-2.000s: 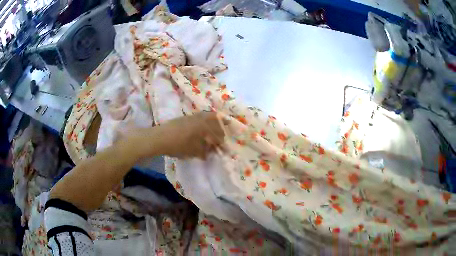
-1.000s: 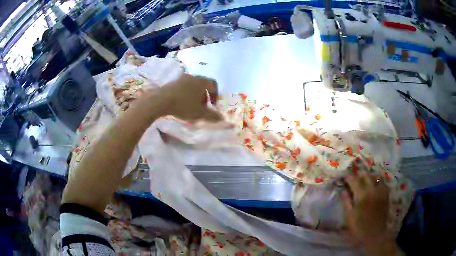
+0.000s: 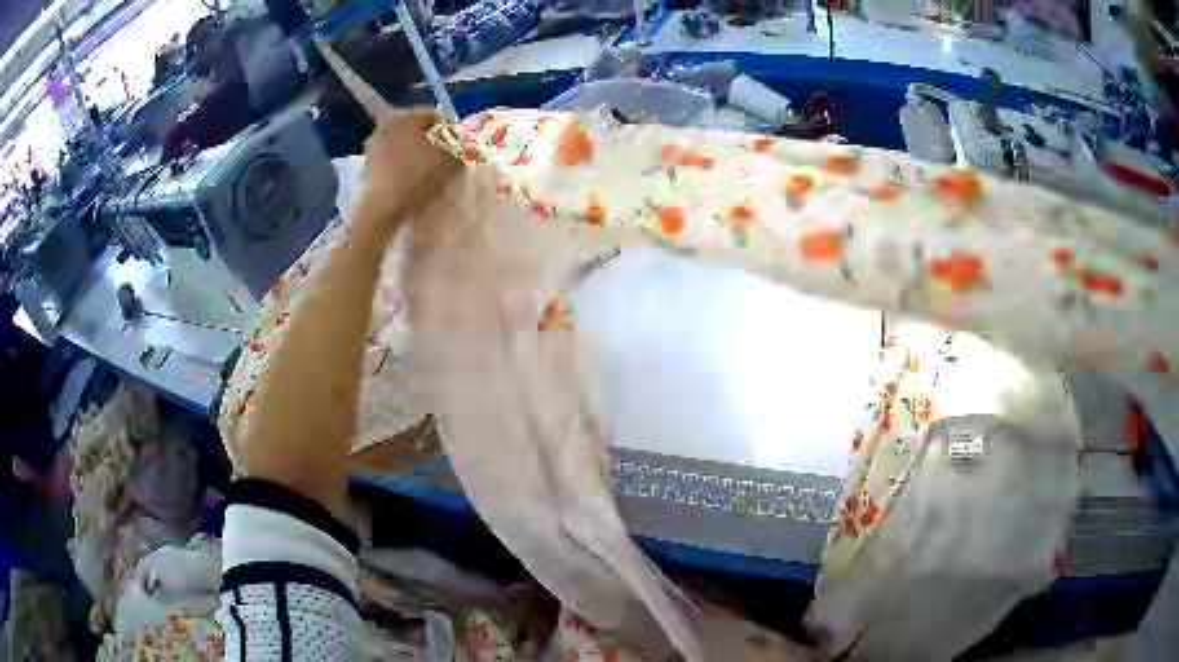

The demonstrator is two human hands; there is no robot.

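Observation:
My left hand (image 3: 411, 166) is raised at the upper left and grips the edge of the floral panel (image 3: 817, 213). This cream cloth with orange-red flowers stretches from the hand across to the right edge. A pale strip of cloth (image 3: 524, 427) hangs from near the hand down over the table's front edge. At the right, the pale side of the garment (image 3: 970, 530) lies over the table edge, with a small white label (image 3: 966, 446) and a floral part beside it. My right hand is not in view.
The white table (image 3: 724, 375) has a grey ruler-marked front edge (image 3: 724, 491). The sewing machine (image 3: 963, 129) is mostly hidden behind the raised cloth. A grey machine motor box (image 3: 252, 194) stands at the left. Fabric bundles (image 3: 142, 517) are heaped below.
My left hand has moved up and left, lifting the floral cloth into a raised span across the table. My right hand, on the cloth at the lower right one second ago, has left the view.

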